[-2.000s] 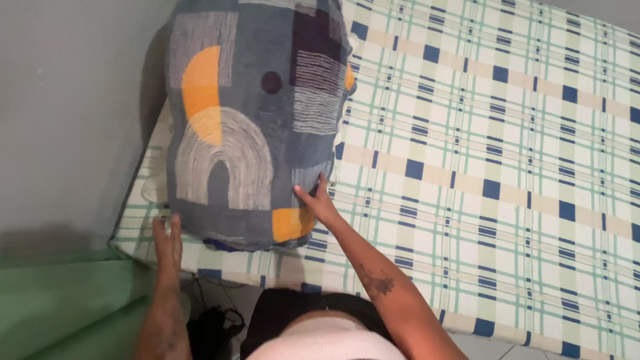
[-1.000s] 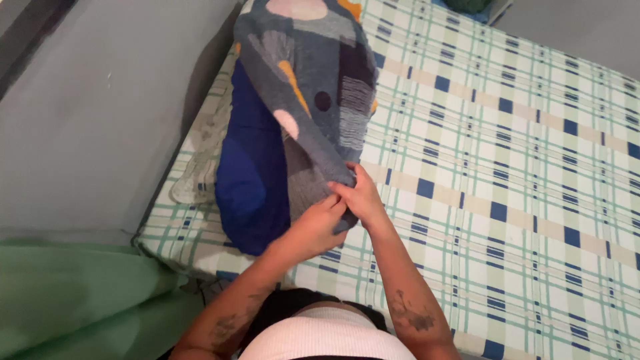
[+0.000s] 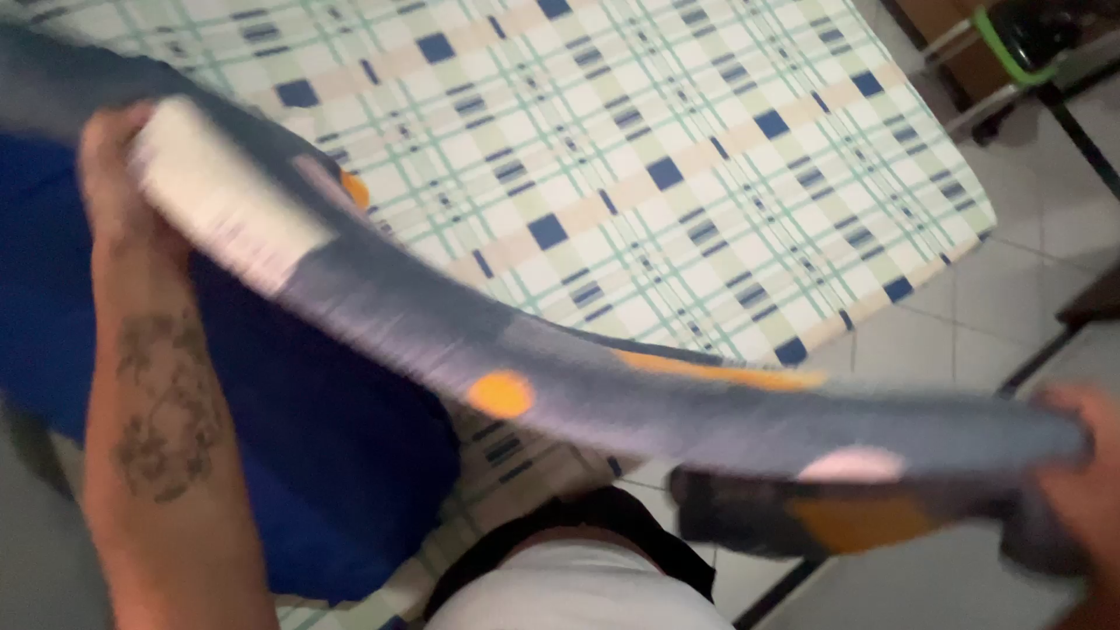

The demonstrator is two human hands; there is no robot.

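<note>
A grey patterned blanket (image 3: 455,332) with orange, cream and pink shapes is stretched in a long fold across the view. My left hand (image 3: 131,175) grips it at the upper left, beside a cream patch. At the right edge my right hand (image 3: 1076,464), blurred and partly out of view, holds the other end, where some of the cloth hangs below. Under the blanket at the left lies a dark blue cloth item (image 3: 324,446), perhaps a pillow; the blanket hides part of it.
A bed with a plaid sheet (image 3: 665,210) fills the middle. Its edge drops to a tiled floor (image 3: 1006,254) at the right. A chair with a green-edged seat (image 3: 1006,52) stands at the upper right. A grey surface borders the lower left.
My hands, together on the blanket's near end one second ago, are now far apart with the blanket pulled taut between them. More of the blue item is uncovered. The view has swung and come closer.
</note>
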